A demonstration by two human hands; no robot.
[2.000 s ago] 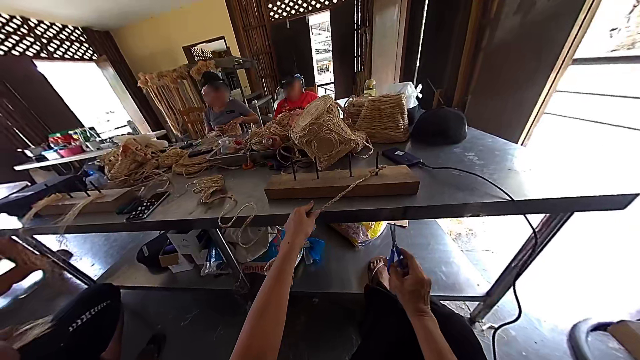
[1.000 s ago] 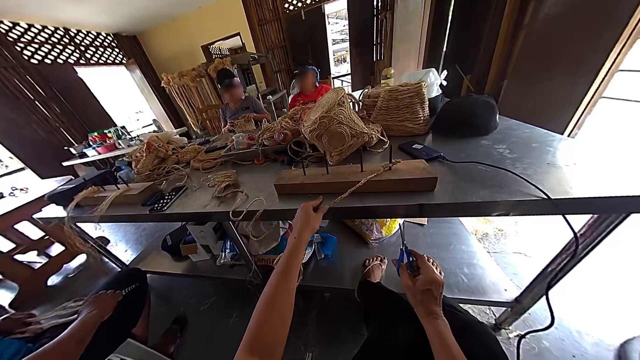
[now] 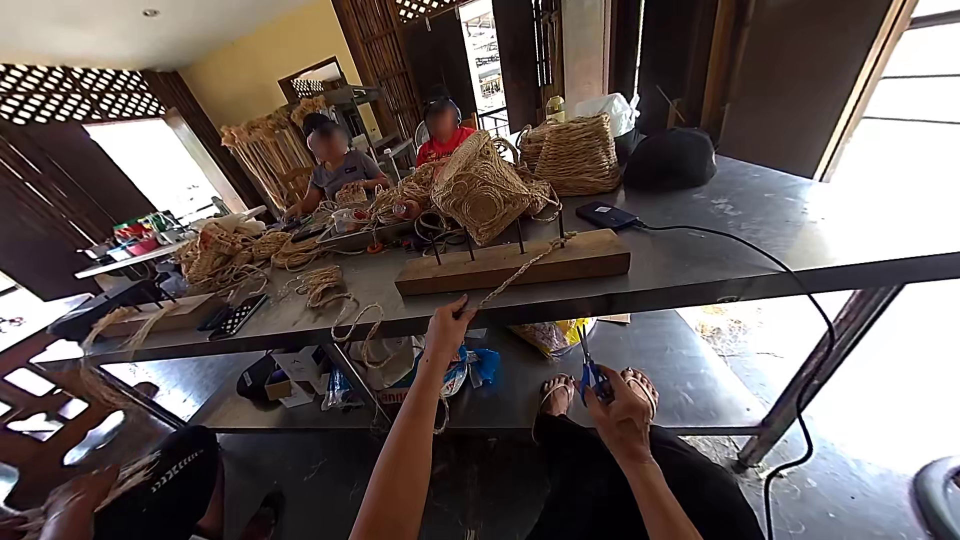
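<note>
My left hand (image 3: 448, 330) pinches a braided natural-fiber cord (image 3: 519, 276) at the front edge of the metal table. The cord runs up taut to the rightmost metal peg (image 3: 561, 225) of a wooden block (image 3: 517, 262) with several upright pegs. In my right hand (image 3: 621, 412), below the table edge, is a pair of scissors with blue handles (image 3: 592, 379), blades pointing up and clear of the cord. Behind the block lies a woven fiber piece with coiled patterns (image 3: 484, 187). Loose cord (image 3: 322, 283) lies left of the block, part of it hanging over the edge.
On the metal table (image 3: 750, 262) are a woven basket (image 3: 577, 154), a black cap (image 3: 670, 159) and a dark device (image 3: 607, 215) whose cable hangs down at the right. Two people sit across the table. A third person's hands (image 3: 75, 495) hold fiber at lower left. Bags lie on the lower shelf.
The view has shifted somewhat. My left hand stays on the cord at the table edge, and my right hand keeps hold of the scissors.
</note>
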